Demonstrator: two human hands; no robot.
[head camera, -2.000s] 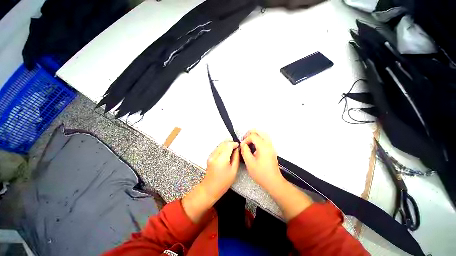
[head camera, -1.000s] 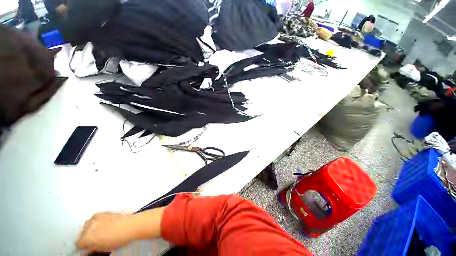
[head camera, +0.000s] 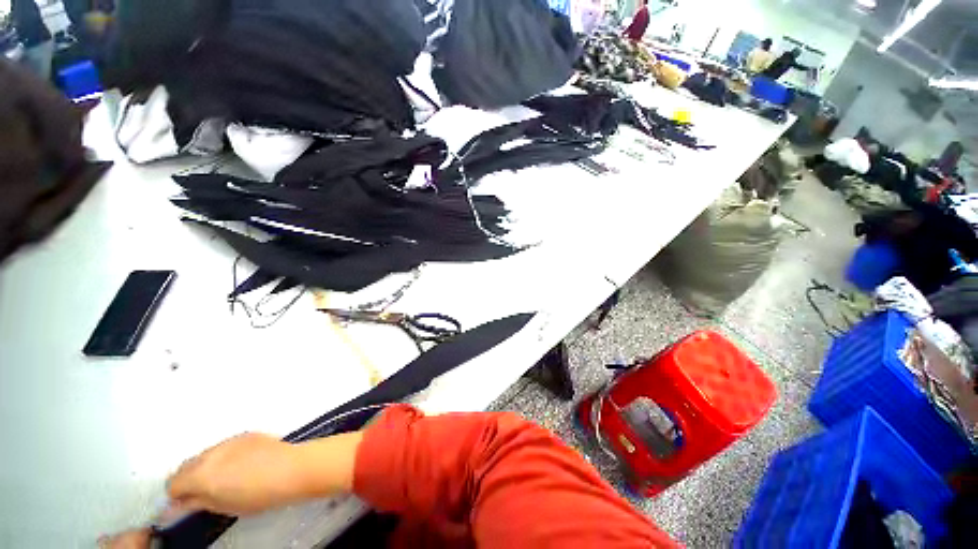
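A long black strip (head camera: 456, 352) lies along the table's front edge, its tapered end pointing right. It runs under my right forearm, and a dark part of it shows below my right hand. My right hand (head camera: 241, 473) is at the lower left, its fingers closed on the strip. My left hand (head camera: 129, 539) is cut off by the bottom edge; only fingertips show, close to the strip, so its grip is hidden. Scissors (head camera: 402, 321) with black handles lie behind the strip.
A heap of black strips (head camera: 365, 214) lies behind the scissors, larger dark garment bundles (head camera: 290, 64) behind it. A black phone (head camera: 130, 312) lies at left on the white table (head camera: 64, 429). A red stool (head camera: 686, 402), blue crates (head camera: 826, 488) and an olive sack (head camera: 719, 252) stand beyond the table's edge.
The view has swung right from the laid-out strips and both hands to the heap and stool. Since the last earlier frame, left fingertips have come into view at the bottom left.
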